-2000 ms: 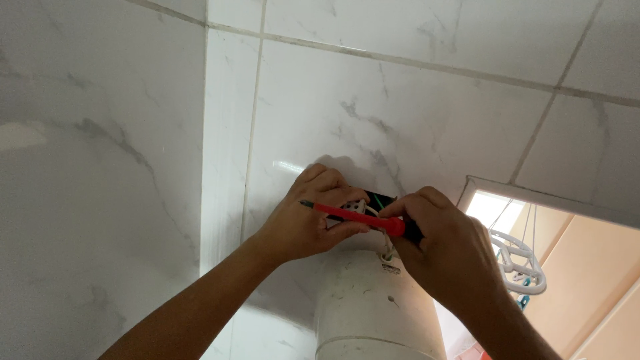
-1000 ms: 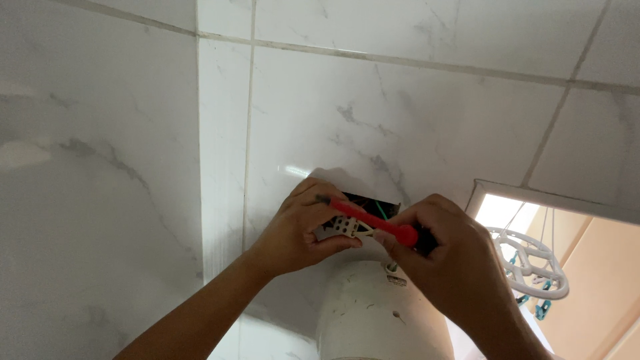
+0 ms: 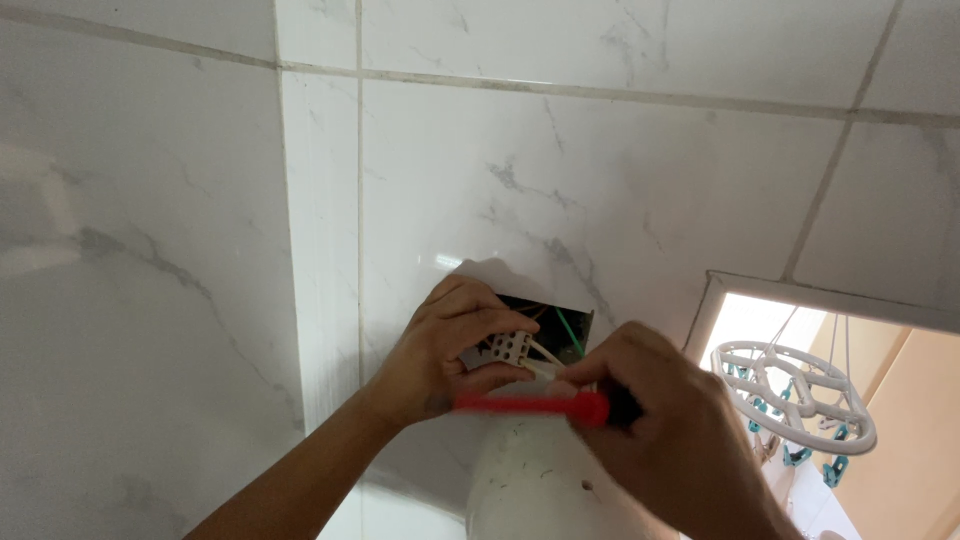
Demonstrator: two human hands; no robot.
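Observation:
Between the thumb and fingers of my left hand [image 3: 457, 341] is a small light terminal block [image 3: 511, 347] with rows of round holes. Pale wires [image 3: 546, 352] run from its right side to the fingertips of my right hand [image 3: 652, 405], which pinch them. A screwdriver with a red insulated shaft [image 3: 525, 405] and a black handle also lies in my right hand, its shaft blurred and pointing left below the block. Behind the block is a dark rectangular opening [image 3: 577, 322] in the tiled wall, with a green wire [image 3: 570, 332] inside. My left hand partly hides the opening.
White marble-patterned tiles [image 3: 615, 187] surround the opening, with a wall corner at the left. Below the hands stands a white cylindrical body [image 3: 540, 480]. At the right, a framed window opening [image 3: 840, 300] shows a white hanging clip rack [image 3: 795, 397] with teal clips.
The screwdriver's shaft has swung lower, from across the terminal block to below it, so the block and its wires show more plainly. Both hands remain by the opening.

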